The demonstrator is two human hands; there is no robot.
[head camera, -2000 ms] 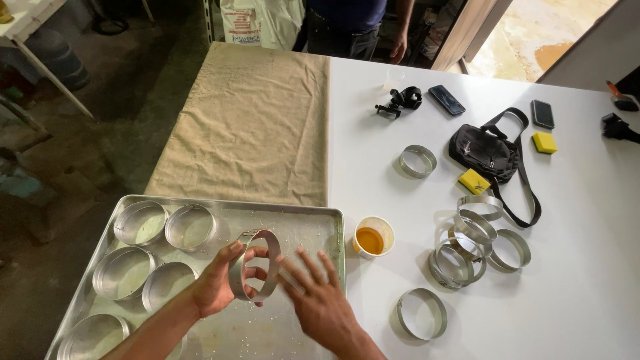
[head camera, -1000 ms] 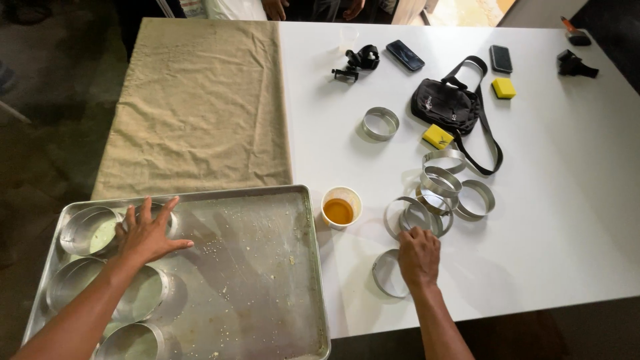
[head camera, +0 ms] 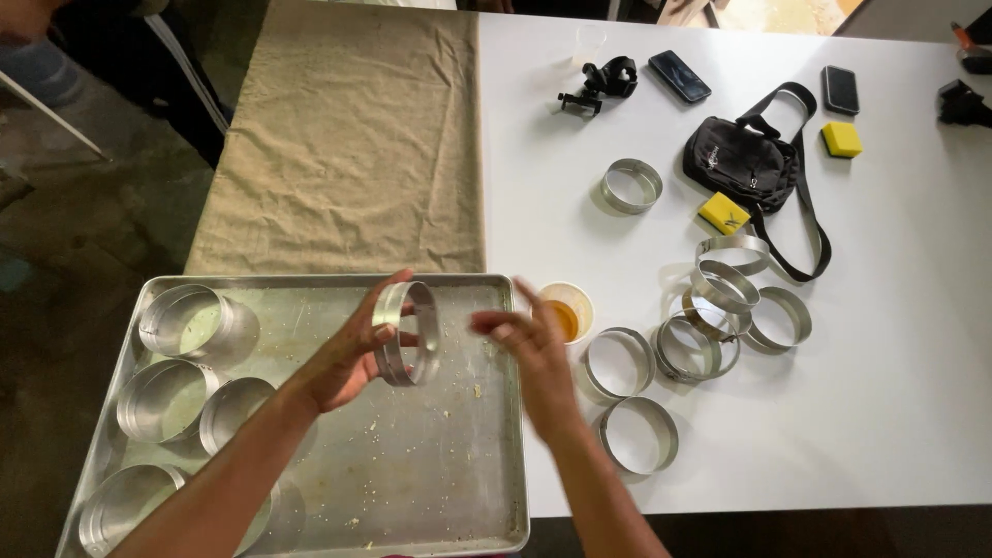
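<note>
My left hand (head camera: pixel 353 353) holds a metal ring mold (head camera: pixel 406 333) on its side above the middle of a metal baking tray (head camera: pixel 403 465). To the right, my right hand (head camera: pixel 535 349) is blurred, fingers apart, holding nothing that I can see. It partly covers a paper cup of amber liquid (head camera: pixel 577 302) beside the tray. Several ring molds, among them one at the upper left (head camera: pixel 186 319), stand in the tray's left part, some hidden by my left arm. More rings lie on the white table, such as a near one (head camera: pixel 639 435) and a tilted one (head camera: pixel 726 287).
Tan cloth (head camera: pixel 356 139) covers the table's left part. Beyond the rings lie a black bag (head camera: pixel 736 159), two yellow sponges (head camera: pixel 842 140), two phones (head camera: pixel 680 76) and a black strap mount (head camera: pixel 601 84). A clear cup (head camera: pixel 589 43) stands far back. A person's leg (head camera: pixel 155 85) shows at the upper left.
A second ago my left hand was over the rings at the tray's left and my right hand was at the table rings. Now my left hand holds a ring and my right hand is near the cup.
</note>
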